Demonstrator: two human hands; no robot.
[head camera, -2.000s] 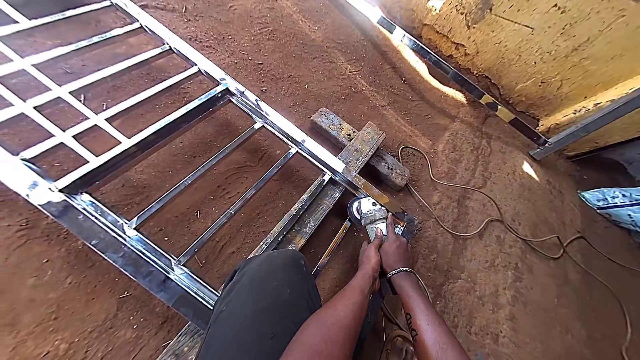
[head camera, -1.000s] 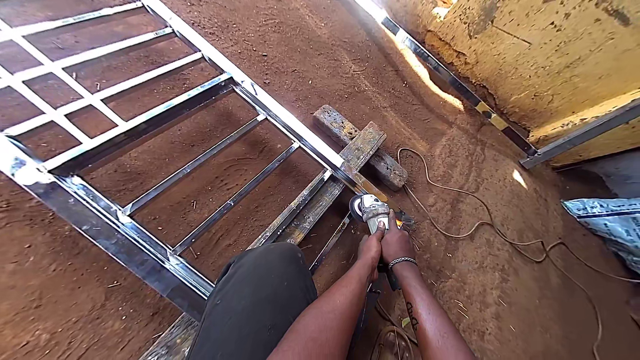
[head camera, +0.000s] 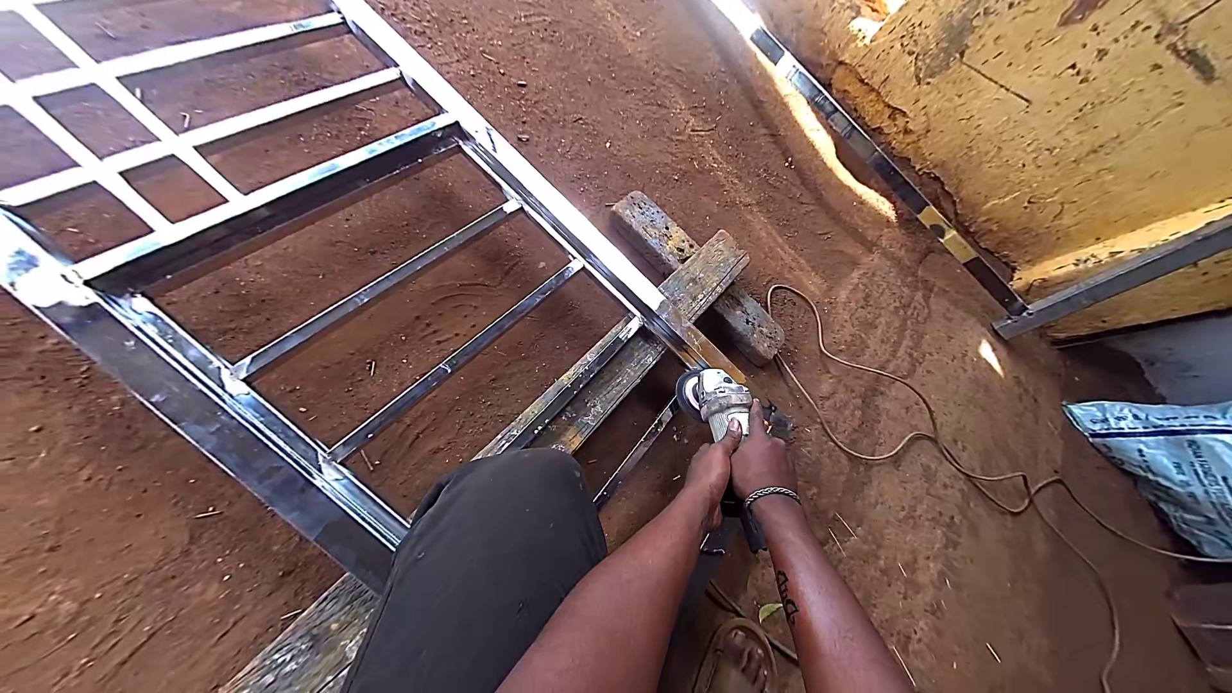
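Note:
An angle grinder (head camera: 724, 402) with a pale body is gripped by both hands. My left hand (head camera: 710, 474) wraps its body from the left, and my right hand (head camera: 762, 460), with a bracelet at the wrist, closes on it from the right. The grinder's disc (head camera: 690, 393) is at the near end of a steel frame's side rail (head camera: 577, 236); whether they touch cannot be told. The welded metal frame, with cross bars (head camera: 457, 361), lies tilted across the left of the view. A wooden beam (head camera: 616, 371) passes under it.
A short wooden block (head camera: 756, 322) lies under the beam's far end. A tan cable (head camera: 890, 375) winds over the dirt ground at the right. A metal bar (head camera: 900, 178) runs beside a yellow wall (head camera: 1088, 125). A printed sack (head camera: 1169, 462) lies at the right edge. My knee (head camera: 500, 539) is beside the frame.

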